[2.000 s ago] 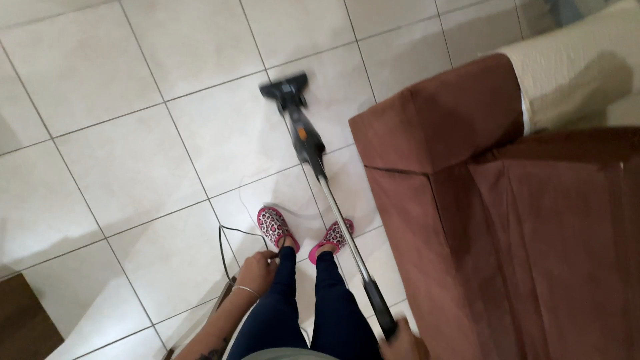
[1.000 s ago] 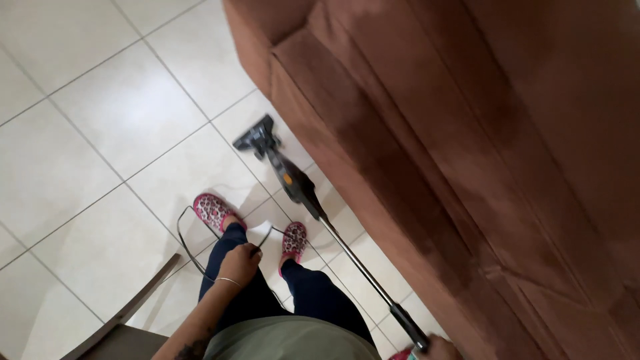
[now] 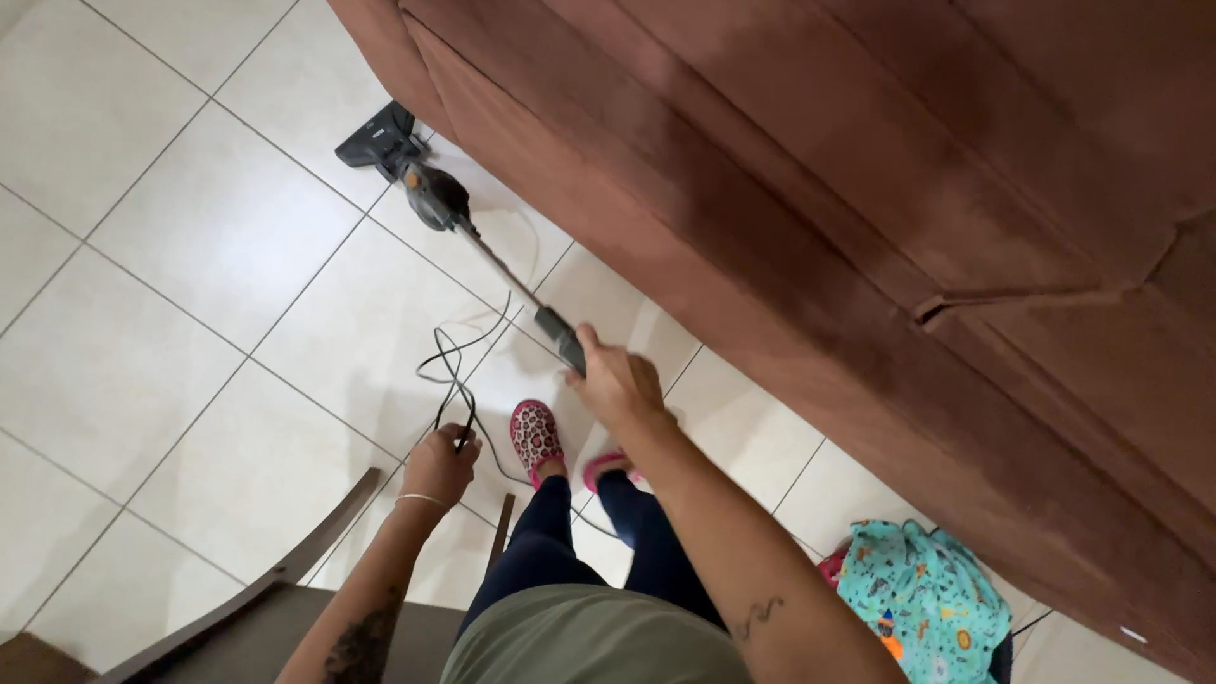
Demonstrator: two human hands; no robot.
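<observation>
My right hand (image 3: 619,380) is wrapped around the dark handle of a stick vacuum cleaner (image 3: 439,197), whose metal tube slants up and left. Its black floor head (image 3: 378,141) lies on the tiles against the base of a brown sofa (image 3: 608,180). Lower left, my left hand (image 3: 443,465) grips a black power cord (image 3: 463,388). Loops of the cord rise above the hand, and a length trails down past my feet. Leopard-print slippers (image 3: 536,432) with pink edges are on my feet, between the two hands.
The sofa fills the upper right. At the lower left is a chair with a curved wooden part (image 3: 328,521) and a grey seat (image 3: 408,632). A turquoise patterned cloth (image 3: 921,594) lies at the lower right beside the sofa. Light tiled floor (image 3: 171,313) spreads to the left.
The view has moved along the sofa. The floor head, earlier out on the open tiles, is now against the sofa base. More of my right arm shows, and the turquoise cloth has come into view.
</observation>
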